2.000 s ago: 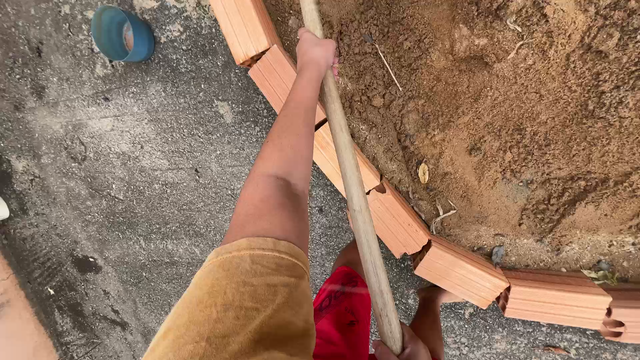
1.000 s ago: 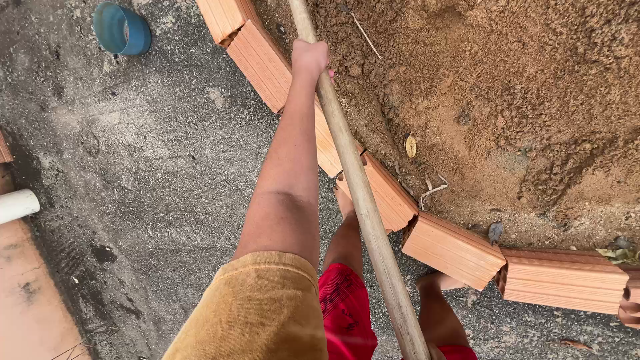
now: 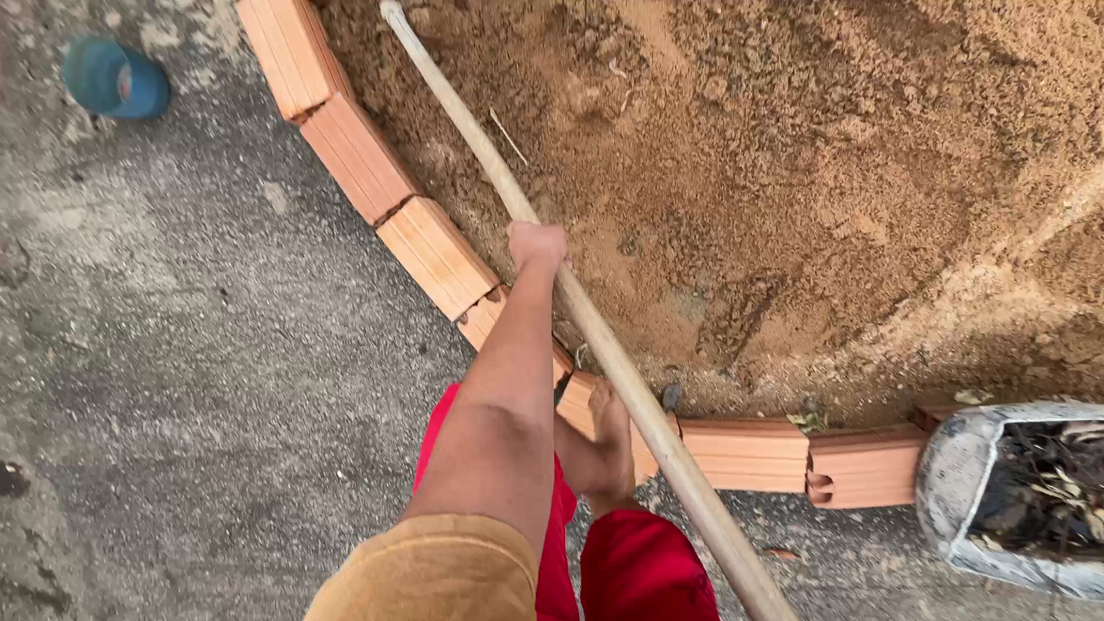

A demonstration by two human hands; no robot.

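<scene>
My left hand point(image 3: 536, 246) is closed around a long wooden pole point(image 3: 630, 379) that slants across the view. The pole's pale upper end lies over damp brown sand point(image 3: 776, 172), and its lower end runs out of the bottom edge. My right hand is out of view. Left of and below my left hand, a curved row of hollow clay bricks point(image 3: 435, 254) borders the sand. A bare foot point(image 3: 611, 431) is at a brick, close beside the pole, with red shorts point(image 3: 647, 569) below it.
A blue plastic cup or small bucket point(image 3: 116, 79) stands on the rough grey pavement point(image 3: 216, 371) at upper left. At lower right, a whitish container point(image 3: 949, 483) holding dry leaves and dark debris stands against the brick row.
My left hand and the pole have come back toward my body, bringing the pole's upper end into view. A foot has moved to the bricks. The view has shifted, showing the debris container.
</scene>
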